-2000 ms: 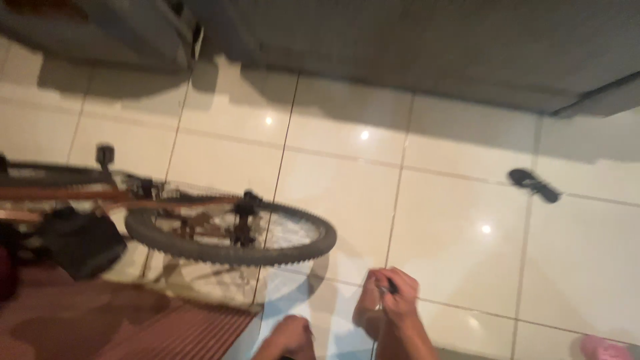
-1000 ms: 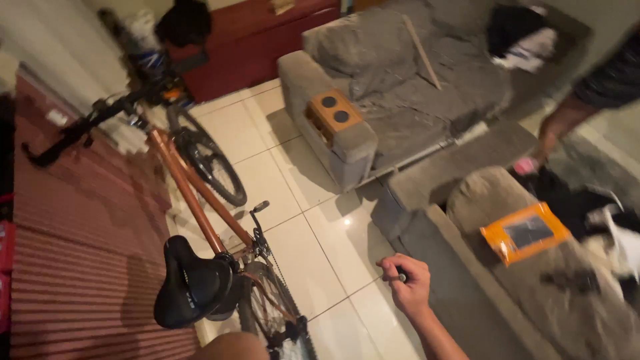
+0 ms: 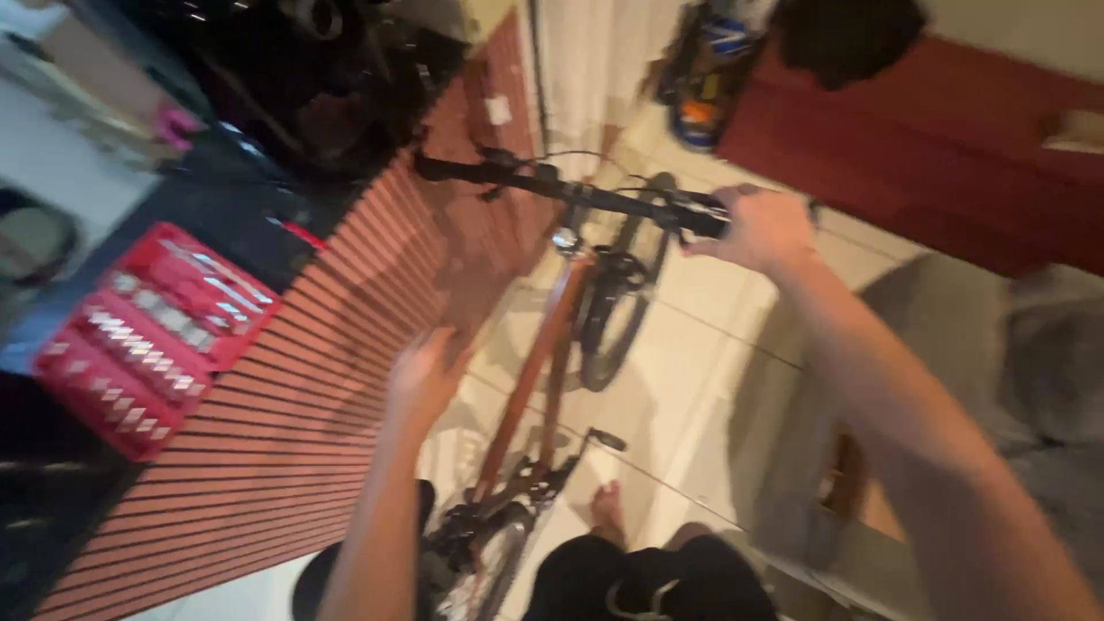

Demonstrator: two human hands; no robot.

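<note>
A bicycle with an orange-brown frame [image 3: 535, 362] stands on the tiled floor beside a slatted reddish panel. My right hand [image 3: 763, 226] is closed around the right grip of its black handlebar [image 3: 604, 200]. Held low to the left of the frame, my left hand [image 3: 431, 371] is near the slatted panel, its fingers blurred; I cannot tell whether it touches the panel or holds anything. The front wheel [image 3: 625, 302] is beyond the frame, and the rear wheel [image 3: 500, 561] shows partly near my legs.
A red case of metal tool pieces [image 3: 159, 341] lies open on a dark surface at the left. The slatted panel [image 3: 285, 414] runs along the bicycle's left side. A grey sofa [image 3: 897, 345] is at the right, and a dark red cabinet [image 3: 906, 129] stands at the back right.
My right hand, lower and away from the bicycle a second ago with a small dark object in it, is now on the handlebar. My left hand has come into view. The view has swung left.
</note>
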